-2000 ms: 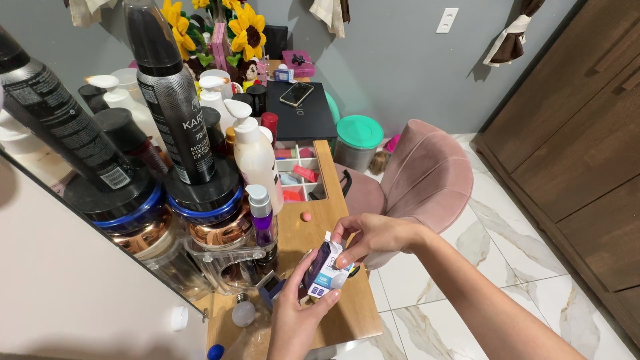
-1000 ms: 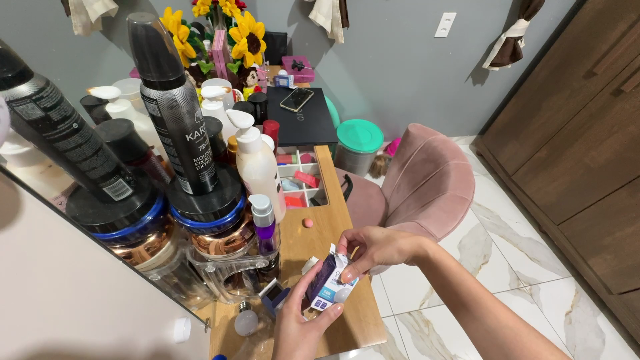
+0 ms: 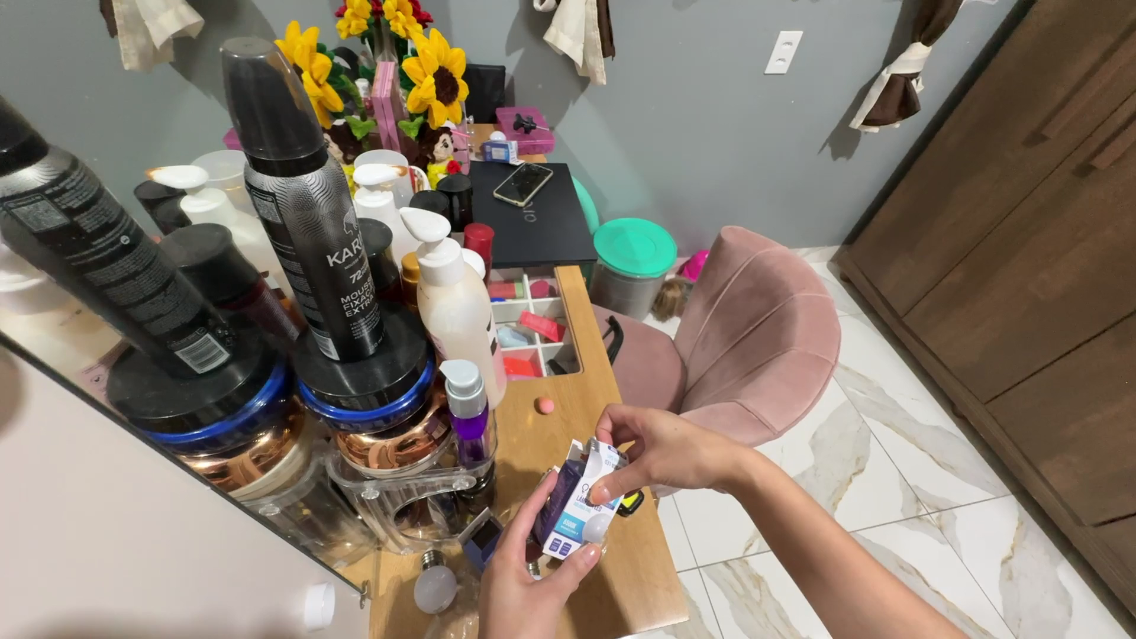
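Above the front of the wooden tabletop (image 3: 612, 541), my left hand (image 3: 541, 559) holds a small white and purple LED bulb carton (image 3: 577, 515) by its lower part. The fingers of my right hand (image 3: 648, 453) grip the carton's upper end, where a cardboard flap stands up. Whether a bulb is inside is hidden. A light bulb (image 3: 435, 587) with a metal screw base lies on the table left of my left hand. Between that bulb and my hand is a small dark blue box (image 3: 482, 540). Partly behind my right hand is a black and yellow object (image 3: 631, 503).
Mousse cans (image 3: 311, 231), pump bottles (image 3: 453, 302) and jars crowd the left side, beside a mirror. A divided drawer insert (image 3: 532, 328), a black laptop (image 3: 532, 213) with a phone (image 3: 524, 185) and sunflowers (image 3: 435, 78) lie beyond. A pink chair (image 3: 754, 328) stands right.
Both hands stay on the carton, with small shifts of the fingers at its upper end. The view has shifted slightly.
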